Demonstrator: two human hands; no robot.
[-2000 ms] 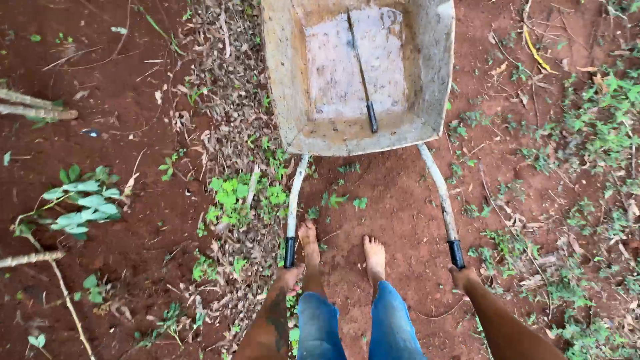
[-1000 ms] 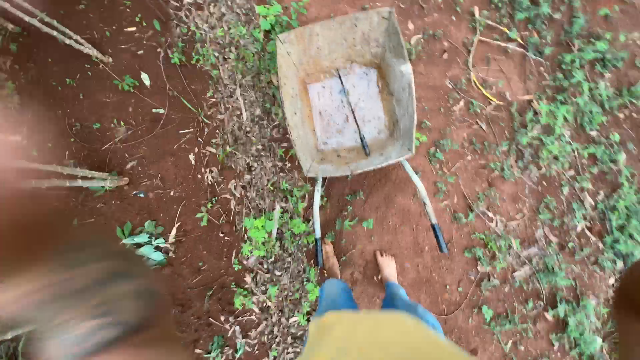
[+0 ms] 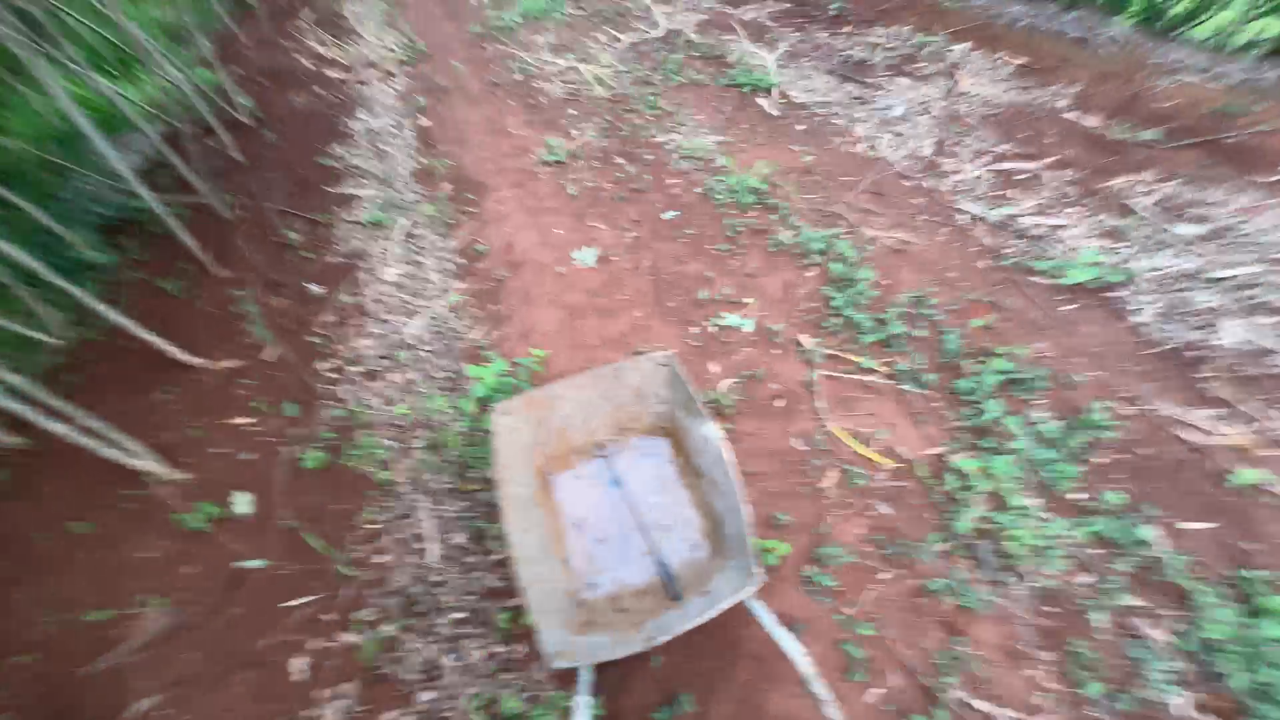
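Observation:
A worn wheelbarrow tray (image 3: 530,540) sits low in the middle of the head view, on red soil. Inside it lies a thin rod-like tool with a dark handle (image 3: 668,580), slanting across the pale bottom; blur hides its exact kind. Two pale metal handle bars, the left one (image 3: 584,692) and the right one (image 3: 797,660), run from the tray out past the lower edge, so their black grips are out of view. Neither my left hand nor my right hand shows.
Red dirt path (image 3: 570,260) runs ahead of the wheelbarrow. Dry leaf litter (image 3: 395,250) lines its left side, with cut pale stems (image 3: 110,300) beyond. Low green weeds (image 3: 1030,450) and a yellow curved strip (image 3: 860,447) are at the right.
Two seconds ago both my hands were on the black grips; one second ago the grips stood free, with blurred shapes near the camera. The view has swung up along the path.

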